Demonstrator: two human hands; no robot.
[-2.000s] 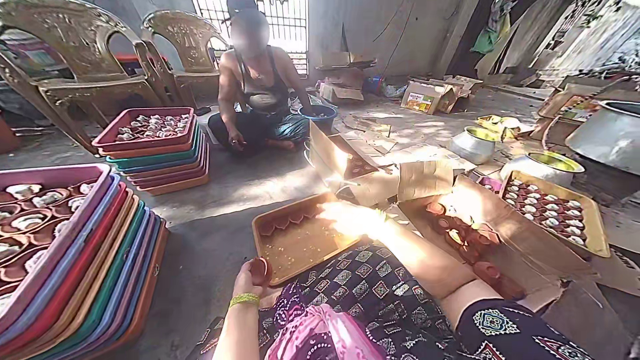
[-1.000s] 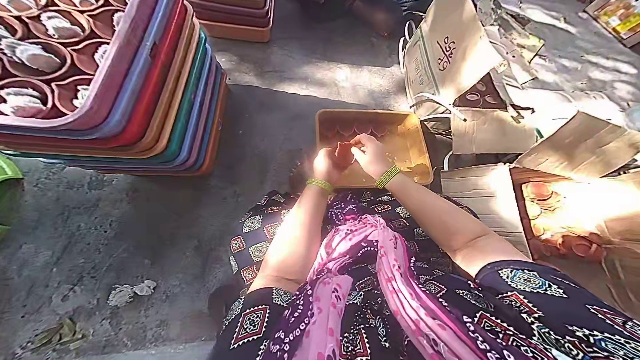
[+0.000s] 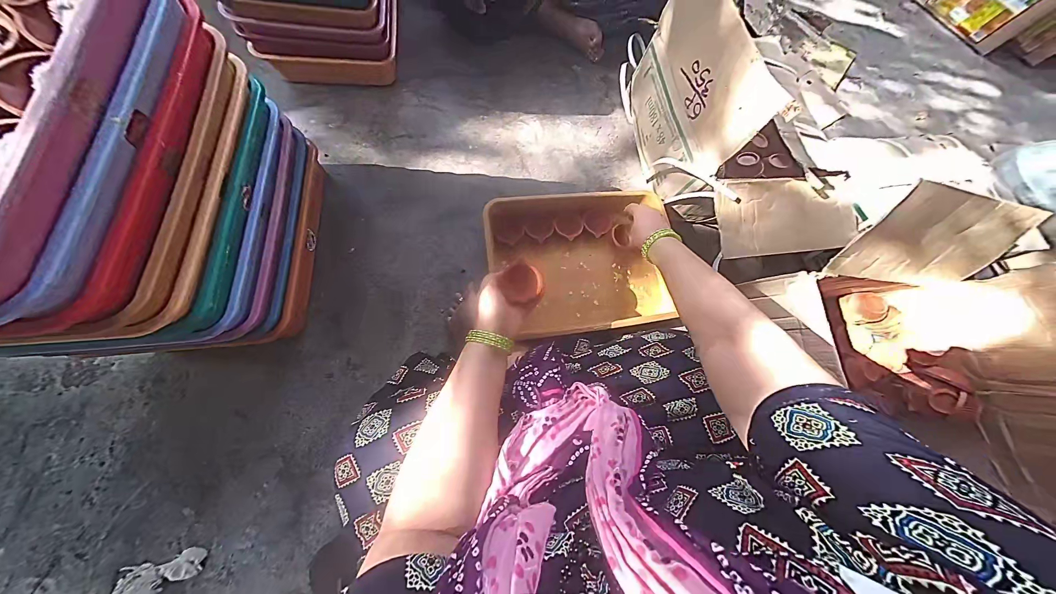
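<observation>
An orange-yellow plastic tray lies on the floor before my lap, a row of small clay cups along its far wall. My left hand holds a reddish-brown clay cup over the tray's left side. At the far right corner, my right hand has its fingers on another clay cup, at the end of the row. More clay cups lie in an open cardboard box on the right, partly in bright sunlight.
A tall stack of coloured plastic trays stands at left, with another stack behind it. An upright carton with writing and loose straps is beyond the tray. Another person's foot shows at the top.
My hands were together over the tray one second ago; now they are apart, the left at the near left side and the right at the far right corner. The view has tilted down since the oldest frame.
</observation>
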